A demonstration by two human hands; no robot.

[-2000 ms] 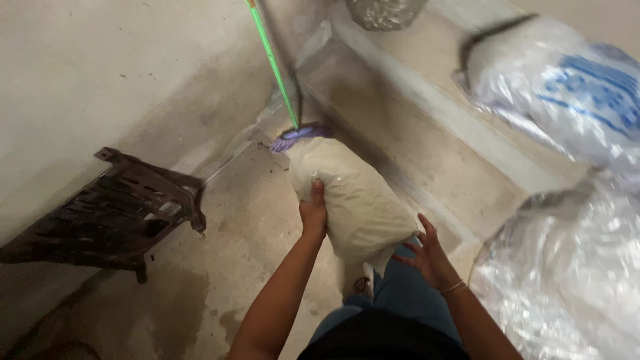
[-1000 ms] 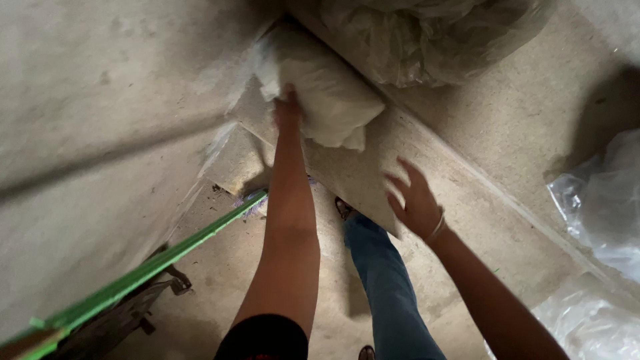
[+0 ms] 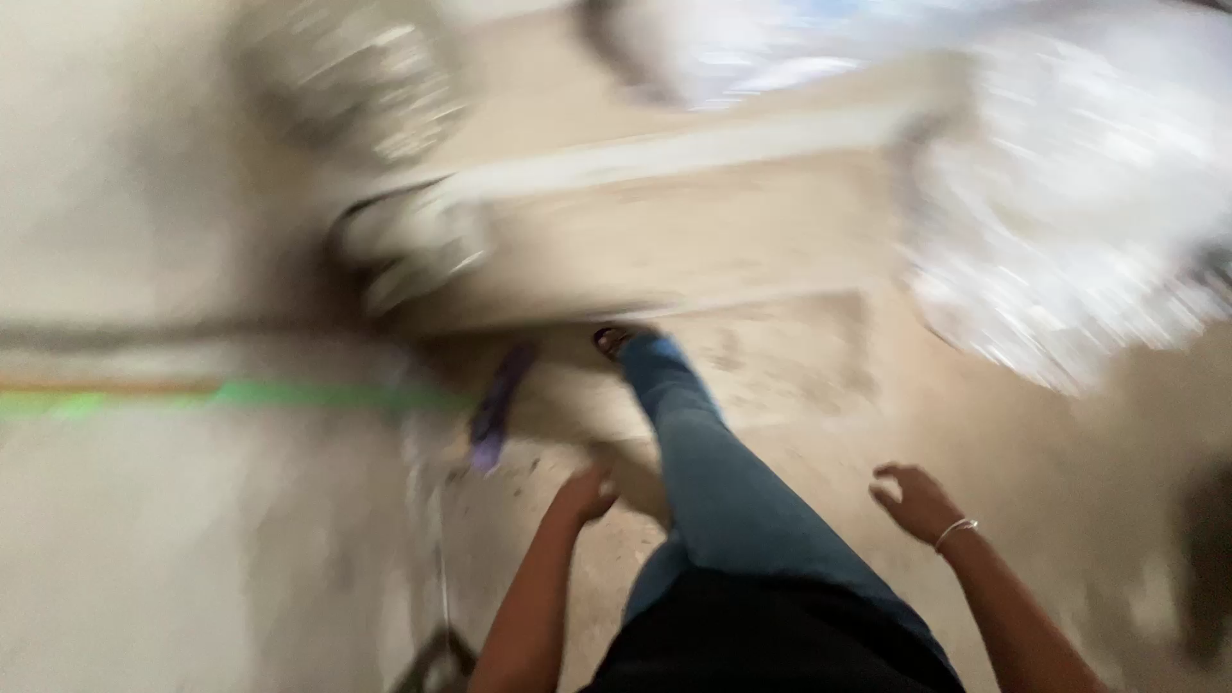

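My left hand [image 3: 585, 493] hangs beside my jeans with nothing in it, its fingers loosely curled. Out to the right, my right hand [image 3: 916, 502] is empty too, thumb and fingers apart, a thin bracelet at the wrist. Nearest to the left hand is a broom's purple head [image 3: 500, 409] on the floor, with its green stick [image 3: 318, 396] running to the left edge. A pale filled bag [image 3: 419, 241], blurred, lies against the wall on the step above the broom.
Concrete steps [image 3: 693, 226] cross the middle. A clear plastic bundle [image 3: 346, 77] is at the upper left. Large clear plastic bags [image 3: 1068, 202] stand at the right, with another whitish bag [image 3: 731, 48] at the top. Part of a dark object [image 3: 438, 659] shows at the bottom.
Two seconds ago my left hand was on the pale bag; now the bag lies on the step and both hands are away from it, lower by my body. The view has swung and is blurred.
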